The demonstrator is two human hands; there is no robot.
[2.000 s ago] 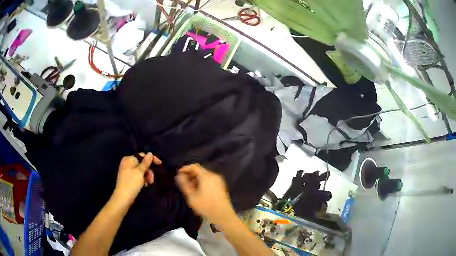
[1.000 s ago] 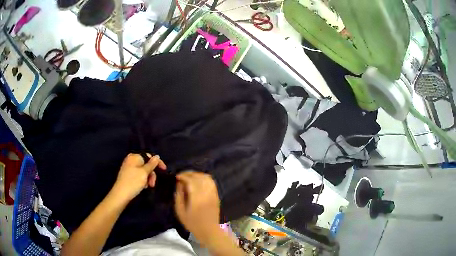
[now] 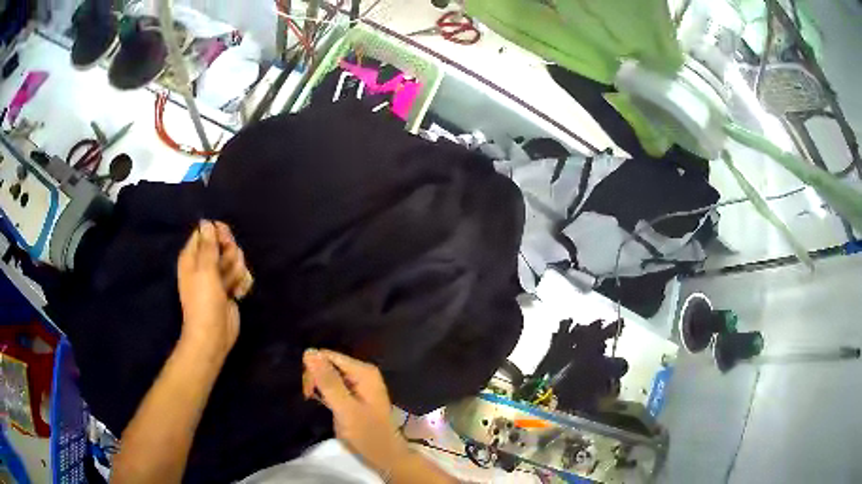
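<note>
A large heap of black cloth (image 3: 378,198) fills the middle of the view and covers the work area in front of me. My left hand (image 3: 213,269) is over the left part of the cloth, fingers bent and thumb near the fingertips. My right hand (image 3: 342,386) is lower and to the right, near the white cloth at the bottom, with thumb and forefinger close together. Both hands are over the black cloth, apart from each other. Dark on dark, I cannot tell whether either pinches a fold of it.
Grey and black pieces (image 3: 605,222) lie at the right. A green basket (image 3: 430,90) with pink items stands behind the cloth. Machine heads are at the left (image 3: 28,203) and lower right (image 3: 539,440). Red-handled scissors (image 3: 457,28) lie at the back; a blue basket (image 3: 71,425) is lower left.
My left hand has moved up and left, away from my right hand. My right hand has moved slightly down and left. The camera view has shifted a little.
</note>
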